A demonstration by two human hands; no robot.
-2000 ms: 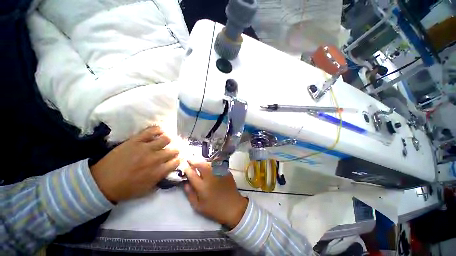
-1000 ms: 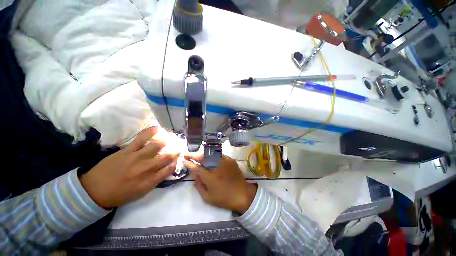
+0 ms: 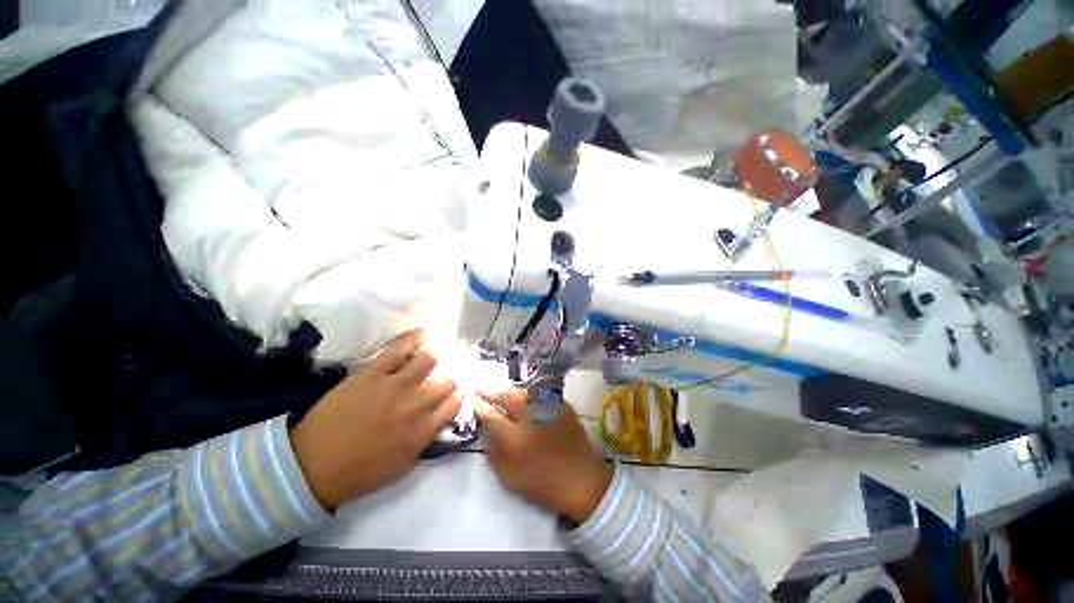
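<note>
The white quilted padded lining [image 3: 318,165] lies left of the sewing machine [image 3: 660,224], with black shell fabric [image 3: 130,295] along its left side. My left hand [image 3: 375,418] lies palm down with its fingertips on the white fabric edge, just left of the needle area. My right hand [image 3: 548,454] is at the near side of the needle, its fingertips at the fabric edge and partly behind the metal parts. The bright machine light washes out the fingertips and the needle point. Whether either hand pinches the fabric is hidden.
Yellow-handled scissors [image 3: 637,423] and a small dark-handled tool [image 3: 683,419] lie right of my right hand. A grey pen [image 3: 695,279] and a blue pen [image 3: 791,302] lie on the machine head. Off-white flat pieces [image 3: 766,507] lie at the right. A ruler-marked edge [image 3: 448,577] runs along the front.
The camera view has shifted, so the machine and hands sit lower and further right than a second ago. The hands stay at the needle; more black fabric shows at left.
</note>
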